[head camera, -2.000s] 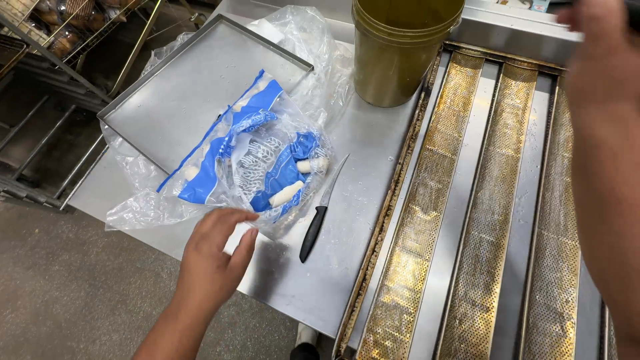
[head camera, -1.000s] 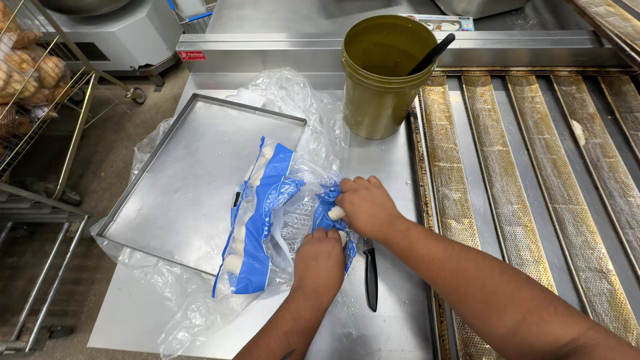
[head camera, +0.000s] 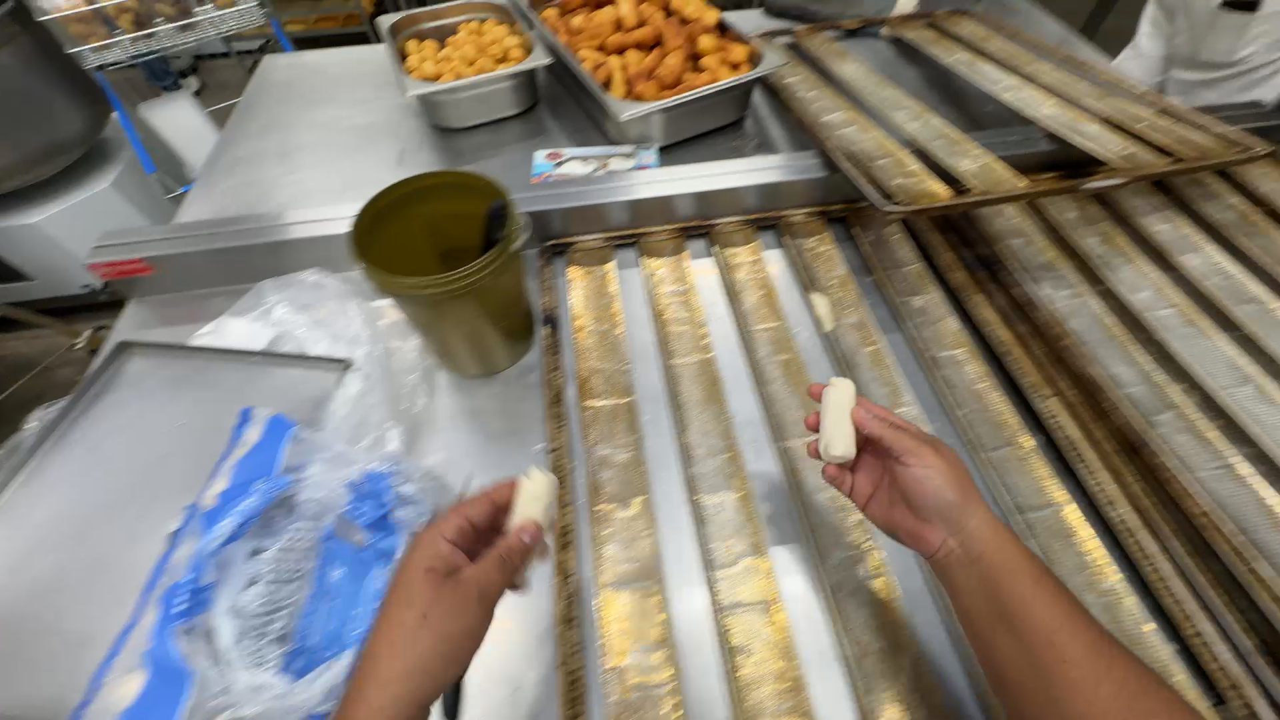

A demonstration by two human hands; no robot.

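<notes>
My left hand (head camera: 470, 565) pinches a short white dough roll (head camera: 533, 500) between thumb and fingers, at the left edge of a perforated metal baguette tray (head camera: 690, 440). Over the tray's channels, my right hand (head camera: 905, 465) holds another white dough roll (head camera: 838, 420). A pale piece (head camera: 822, 311) lies farther back on the tray. The blue and clear plastic bag (head camera: 330, 570) lies to the left of my left hand. Of the knife (head camera: 452, 702), only part of the black handle shows beside my left wrist.
An olive plastic bucket (head camera: 445, 275) with a black handle inside stands behind the bag. A flat metal tray (head camera: 130, 440) lies at left. More channelled trays (head camera: 1130, 300) lie at right. Metal pans (head camera: 655, 120) of browned food stand behind; a person's white clothing (head camera: 1195, 55) shows at back right.
Both hands have left the blue bag and moved right, each now with a white dough roll. The view has swung toward the baguette trays.
</notes>
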